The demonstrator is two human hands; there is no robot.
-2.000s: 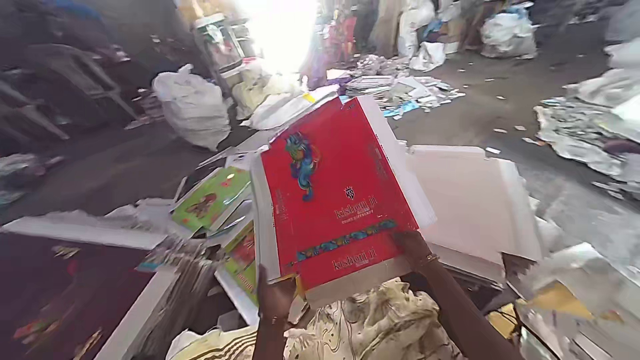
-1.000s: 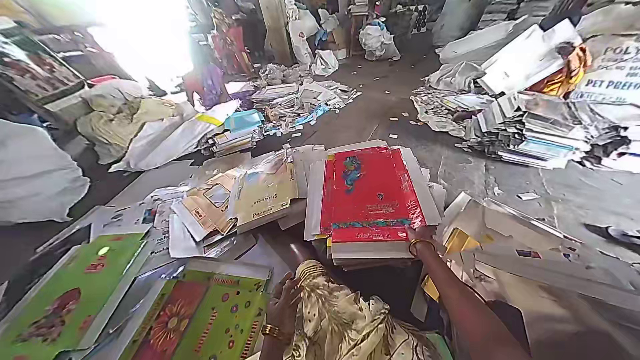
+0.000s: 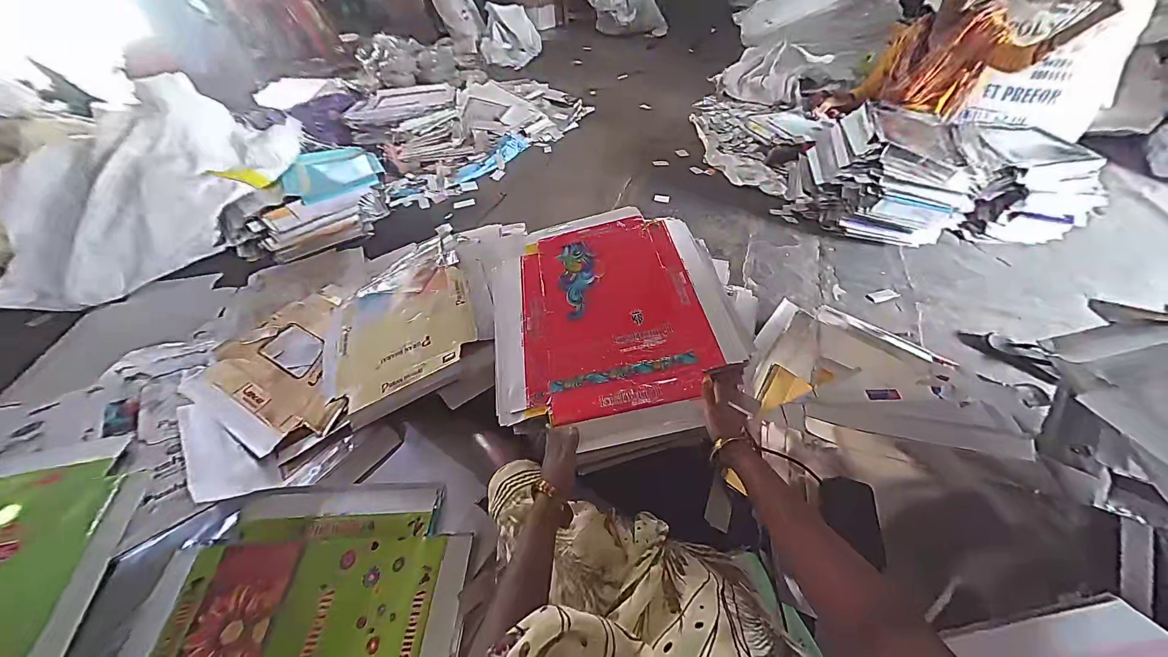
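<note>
A flattened red printed cardboard sheet (image 3: 630, 319) with a blue-green figure lies on top of a stack of pale card sheets (image 3: 707, 274). My right hand (image 3: 730, 406) touches the near right corner of the red sheet; whether its fingers grip is unclear. At the near left corner, my left hand (image 3: 557, 461) rests its fingers against the edge of the stack, with a bangle on its wrist. Left of the stack lie beige printed card sheets (image 3: 406, 338) and a brown card sheet with a cut-out window (image 3: 265, 383). Green printed sheets (image 3: 356, 584) lie nearer, at the lower left.
Pale card and plastic sheets (image 3: 894, 365) lie to the right. Farther off are piles of paper (image 3: 456, 123), stacked card (image 3: 912, 182), white sacks (image 3: 137, 182) and scraps on the floor. A person in orange cloth (image 3: 949, 55) is beside the far right pile.
Two seconds ago both hands held the red sheet up and tilted; it now lies flat on the stack. Since one second ago, my left hand has moved up to the stack's near left corner.
</note>
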